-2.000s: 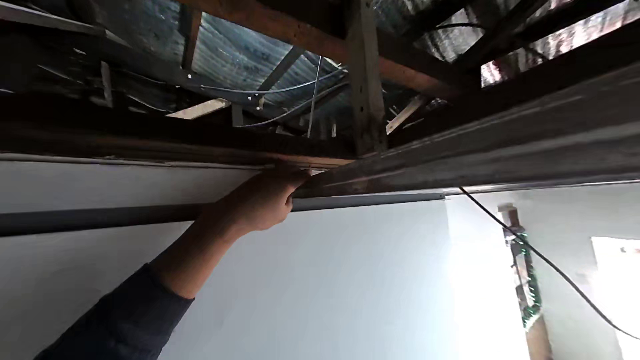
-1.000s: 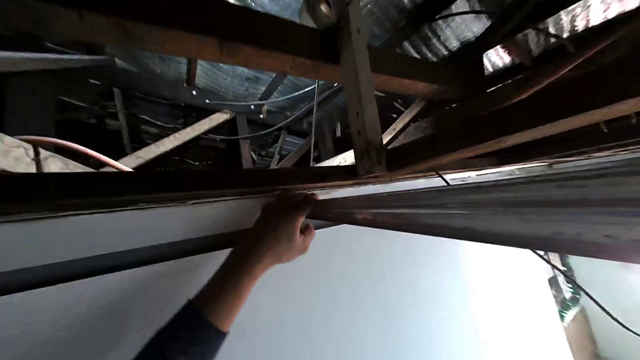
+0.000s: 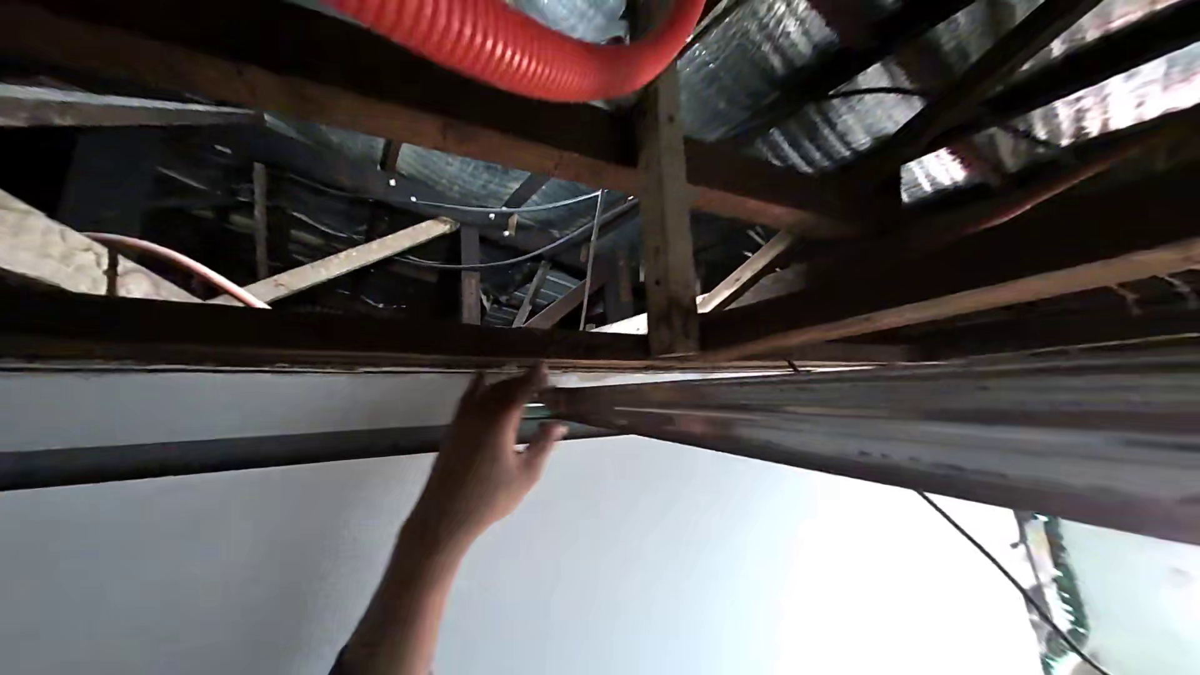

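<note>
My left hand (image 3: pixel 497 445) is raised in the middle of the view, its back mostly toward me, thumb and fingers apart. Its fingertips are at the lower edge of a dark wooden beam (image 3: pixel 309 333). Just right of the fingers is the narrow-looking end of a long, grey-brown pipe or round bar (image 3: pixel 844 422), which runs out to the right. Whether the fingertips touch it I cannot tell. A small green patch (image 3: pixel 534 411) shows between hand and pipe. Behind the wrist, a dark grey pipe or strip (image 3: pixel 216 459) runs along the white wall. My right hand is not in view.
A red corrugated hose (image 3: pixel 534 56) loops down at the top. Overhead are wooden roof timbers, an upright post (image 3: pixel 667 216), thin cables (image 3: pixel 506 208) and corrugated metal sheets (image 3: pixel 806 103). A black cable (image 3: pixel 1012 581) hangs lower right, before a green garland (image 3: pixel 1064 581). The white wall (image 3: pixel 656 553) stands below.
My left hand was closed around the pipe's end near the beam; its fingers and thumb are now spread. The red hose has come into view at the top.
</note>
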